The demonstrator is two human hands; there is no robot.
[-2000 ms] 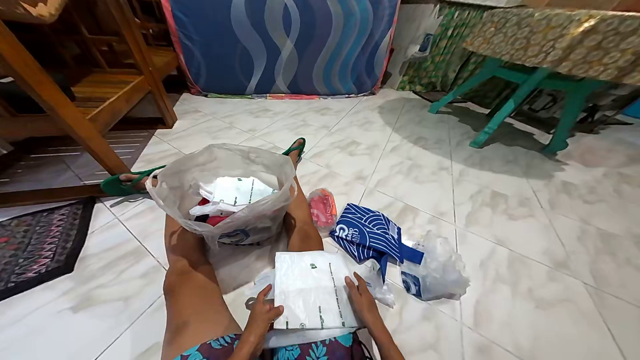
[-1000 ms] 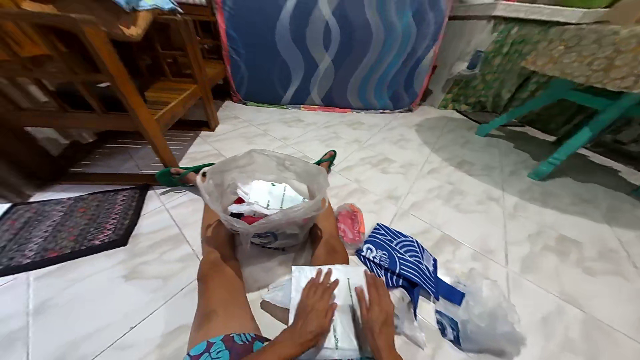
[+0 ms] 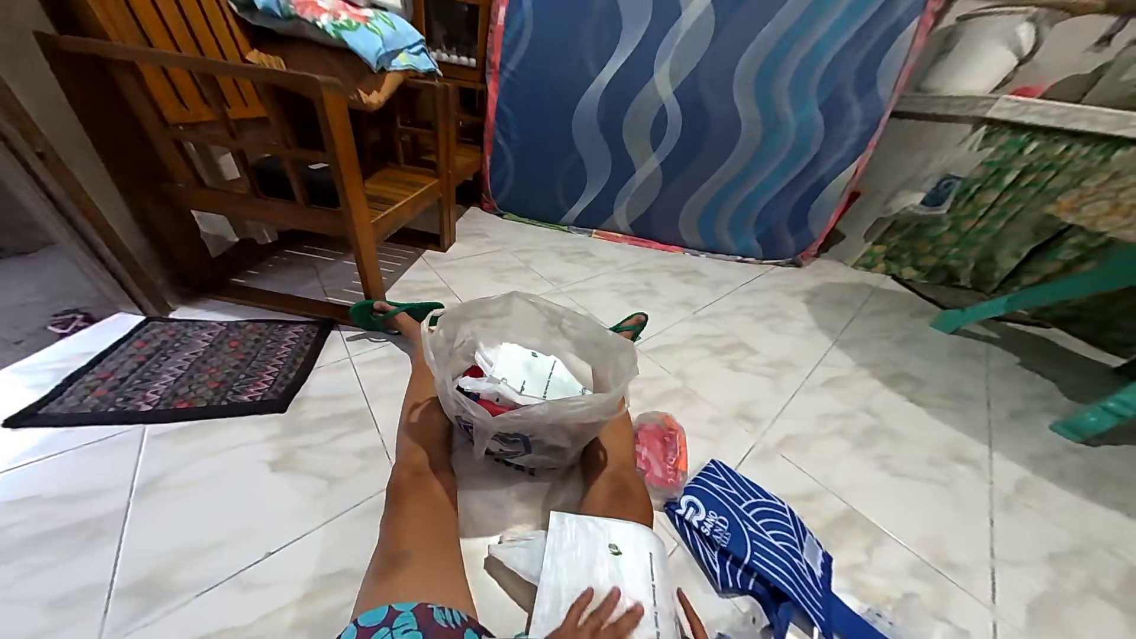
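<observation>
My left hand (image 3: 599,617) lies with spread fingers on a flat, folded white plastic bag (image 3: 603,568) that bears small print, at the bottom of the head view between my thighs. Of my right hand (image 3: 691,614) only a finger or two show, beside the bag's right edge; the rest is cut off by the frame. More whitish plastic (image 3: 521,556) shows at the folded bag's left. Between my shins stands an open translucent plastic bag (image 3: 532,435), holding folded white plastic bags (image 3: 532,373) and something red.
Right of my leg lie a pink packet (image 3: 661,453) and a blue-and-white patterned bag (image 3: 754,541), with clear plastic near it. A dark woven mat (image 3: 177,368) and a wooden armchair (image 3: 342,186) are at left. A blue mattress (image 3: 701,124) stands behind; green table legs (image 3: 1047,297) are at right.
Two seconds ago my hands held the folded bag by its sides; one second ago both lay flat on it. Now the right hand is at its right edge. The view has swung left and up.
</observation>
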